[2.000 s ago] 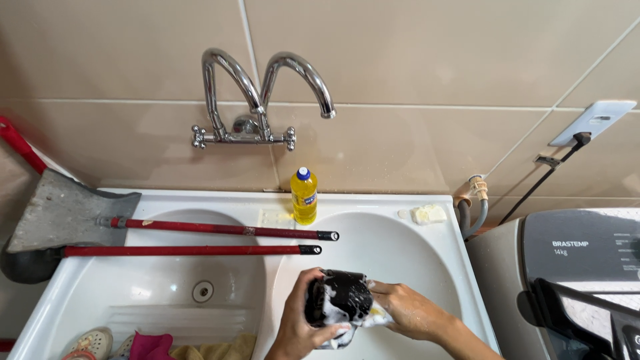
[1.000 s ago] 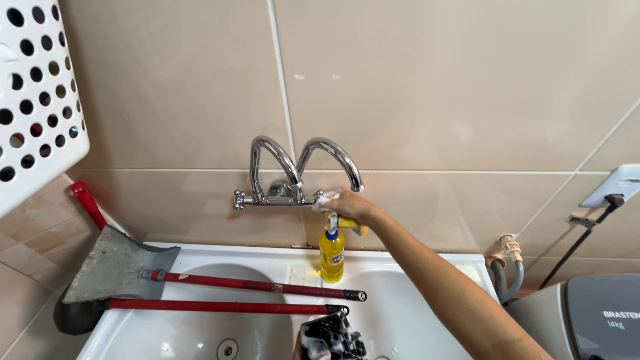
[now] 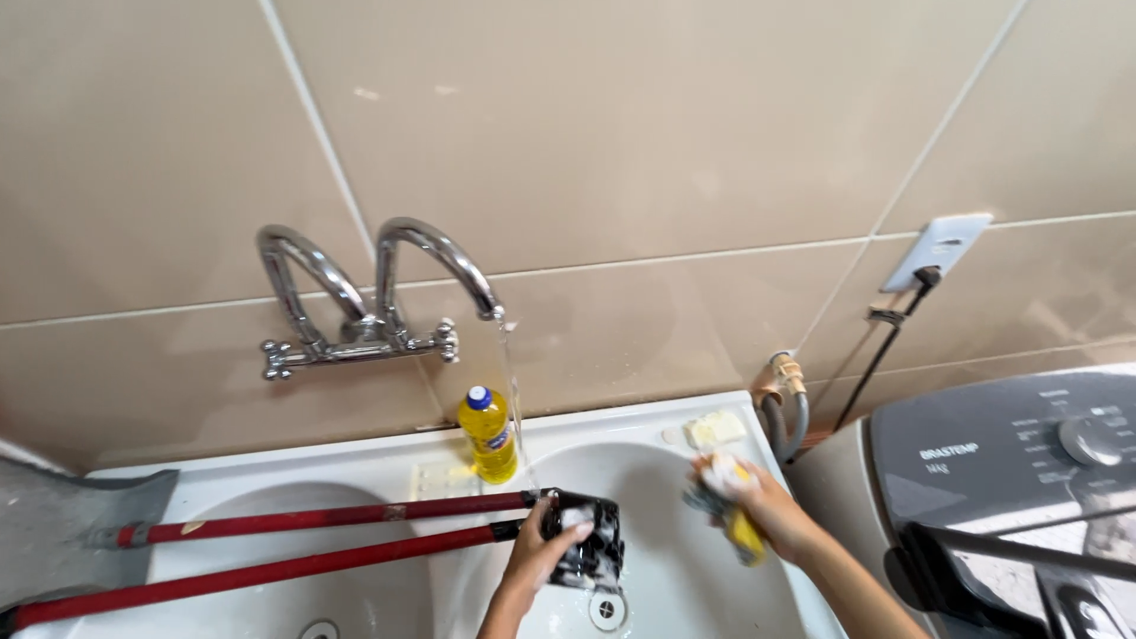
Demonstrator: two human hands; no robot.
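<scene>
My left hand (image 3: 532,555) grips a black object (image 3: 586,541) covered in soap suds, over the right basin near its drain (image 3: 607,611); its exact kind cannot be told. My right hand (image 3: 763,506), also sudsy, holds a yellow and grayish sponge or cloth (image 3: 741,532) above the basin's right side. Water runs in a thin stream from the right spout of the chrome faucet (image 3: 435,244), falling close behind the black object. A bottle of yellow liquid (image 3: 488,439) with a blue cap stands on the sink's back ledge.
Two red poles (image 3: 293,577) lie across the white double sink (image 3: 621,417), one joined to a gray dustpan (image 3: 53,515). A pale soap bar (image 3: 715,429) rests on the back right ledge. A washing machine (image 3: 967,461) stands at right, below a plugged wall outlet (image 3: 939,253).
My right hand has moved from the faucet handle to the basin's right side with the sponge or cloth. Water now runs from the right spout. The view has shifted right.
</scene>
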